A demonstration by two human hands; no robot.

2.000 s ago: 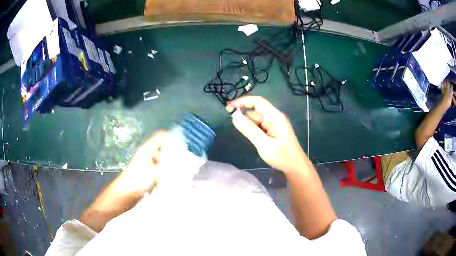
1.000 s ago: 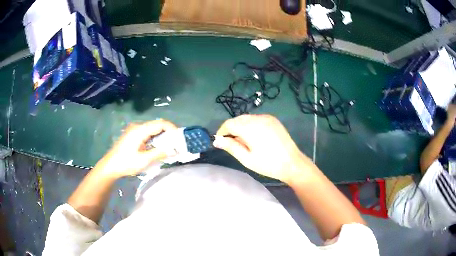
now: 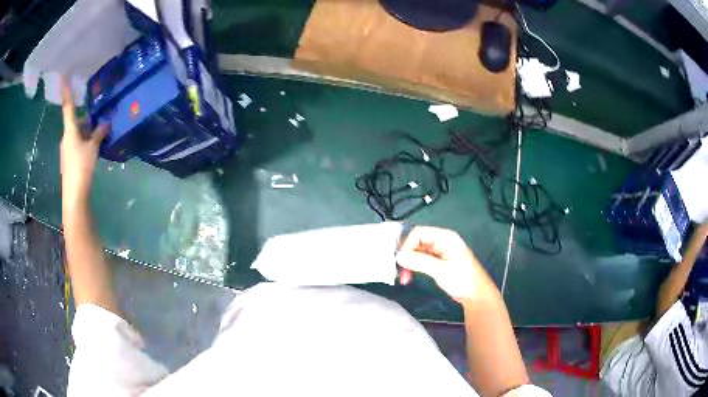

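My right hand (image 3: 439,260) pinches one end of a long whitish sleeve (image 3: 334,253) above the bench's front edge. A small dark part shows at the pinched end; the sleeve hides anything inside. My left hand (image 3: 81,143) reaches to the block of dark blue retail boxes (image 3: 151,101) at the left. Its fingers are spread against the near end of the front box, one at the lower edge of the white lid flap (image 3: 81,46), the thumb low on the box.
Tangled black cables (image 3: 404,182) lie mid-bench. A brown board (image 3: 404,58) behind holds a black mouse (image 3: 494,45) and a dark round base. White scraps (image 3: 443,112) lie about. At the right are more blue boxes (image 3: 648,213), another person's arm (image 3: 683,264) and a red stool (image 3: 570,349).
My left hand has let go of the sleeve and moved left to the boxes. The keypad device seen earlier no longer shows. My right hand now holds the sleeve by its end, stretched sideways.
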